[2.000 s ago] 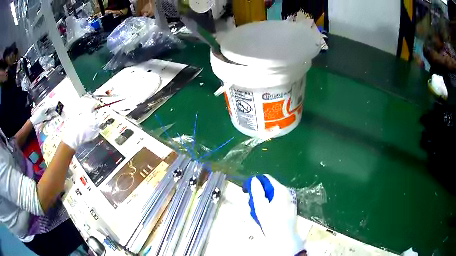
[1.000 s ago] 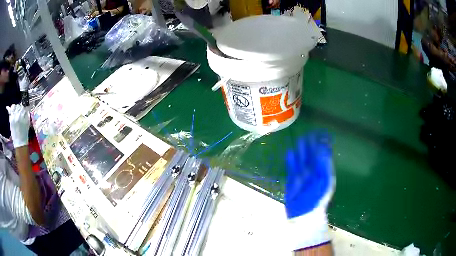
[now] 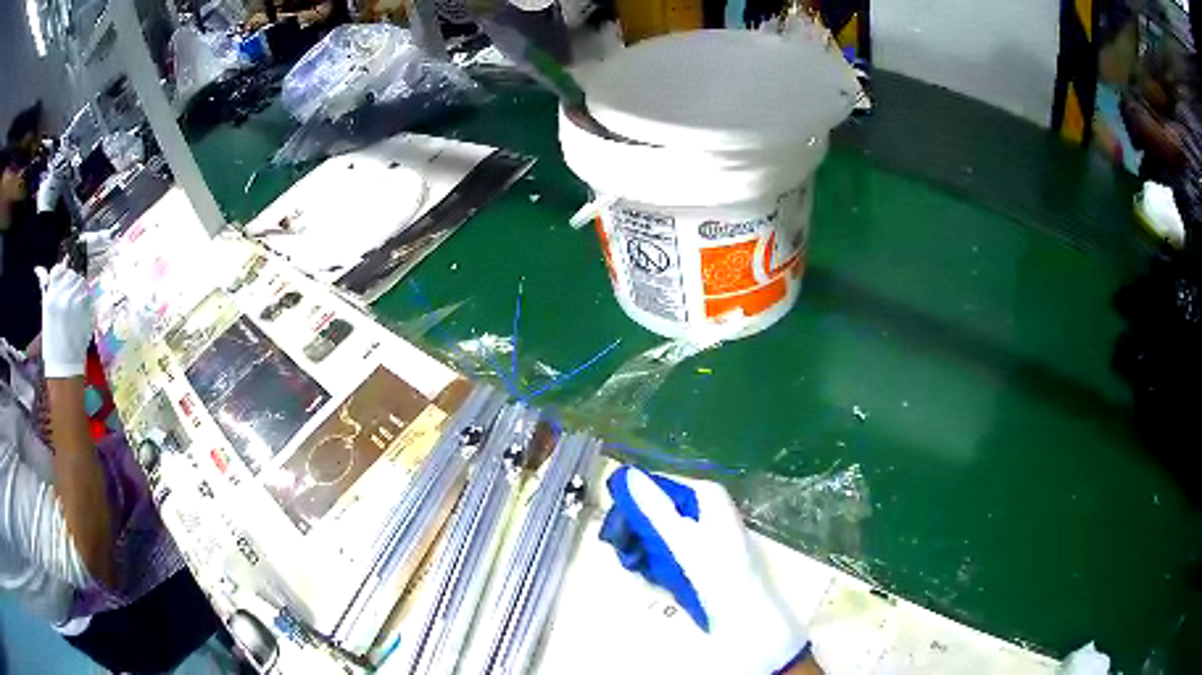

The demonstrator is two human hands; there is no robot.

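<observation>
Several bright metal bars (image 3: 455, 541) lie side by side, slanting over the printed bench cover, with dark round fittings near their far ends. Their near ends run out of the bottom of the picture. My right hand (image 3: 705, 560), in a white glove with blue palm and fingers, is low over the white cover just right of the bars, apart from them. Its fingers are bent and somewhat apart, and no object shows in it. My left hand is not in view.
A white lidded bucket (image 3: 705, 185) stands on the green bench top (image 3: 949, 356) behind the bars. Thin blue strands (image 3: 521, 356) and clear film (image 3: 811, 508) lie beyond the cover. A person's gloved hand (image 3: 63, 317) is raised at the left. A printed sheet (image 3: 363, 205) lies farther back.
My right hand was by the bars, swung right and up with its blue palm showing, and is now back low beside the bars. The neighbour's hand has risen from the bench. The bars stay put.
</observation>
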